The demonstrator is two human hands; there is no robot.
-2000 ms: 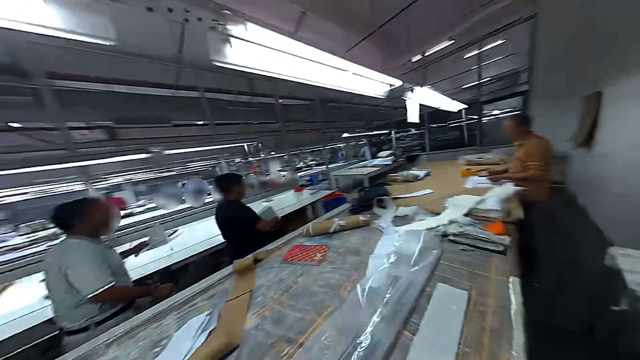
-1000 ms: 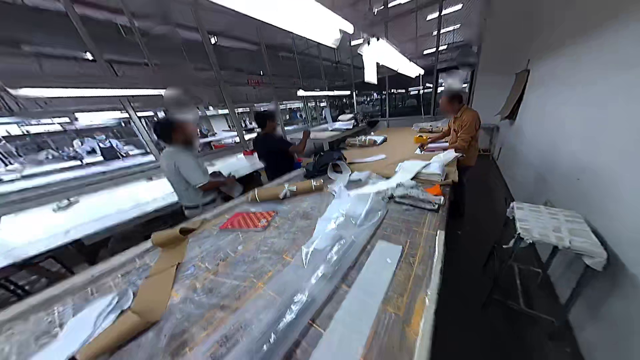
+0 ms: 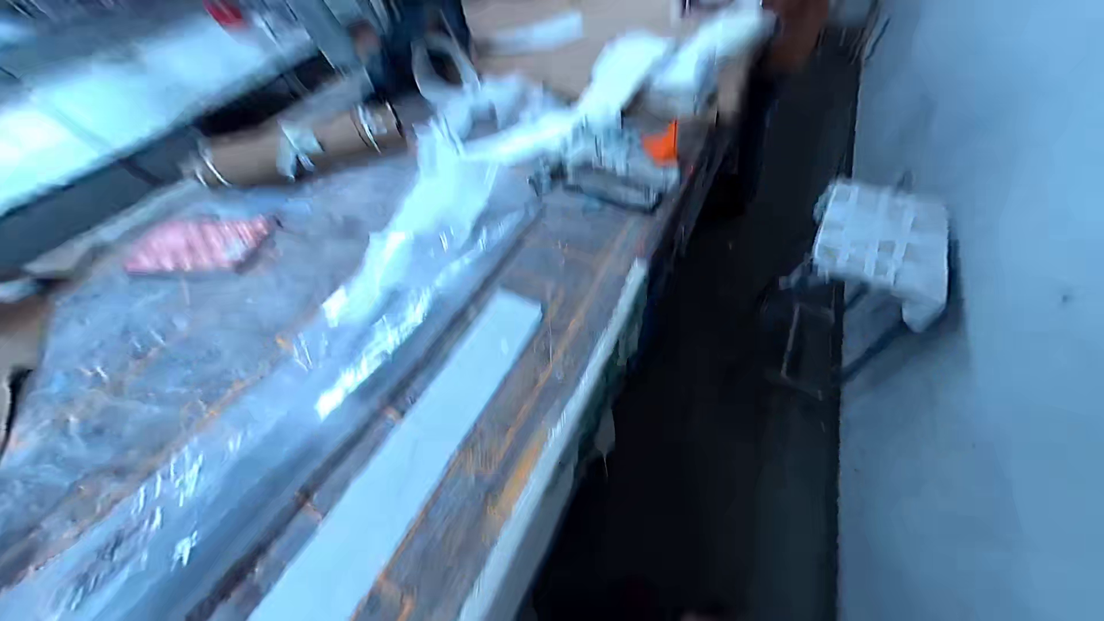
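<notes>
Neither my left hand nor my right hand can be made out in the head view, which is blurred. A long worktable (image 3: 552,323) runs away from me. Along it lies clear plastic sheeting (image 3: 379,336), with a pale flat strip (image 3: 414,448) to its right. A red patterned piece (image 3: 203,244) rests flat on the left part of the table. Farther back are a tied brown roll (image 3: 259,153), crumpled white material (image 3: 552,129) and a small orange piece (image 3: 661,143).
On the right, a stool or small stand with a white wrapped top (image 3: 884,233) is beside the wall (image 3: 1018,388). A dark floor aisle (image 3: 716,448) separates it from the table. Parts of people are at the far end. Another long white table (image 3: 147,103) is at the upper left.
The view has tilted down toward the table and aisle. The people seen on the left earlier are now mostly out of the frame.
</notes>
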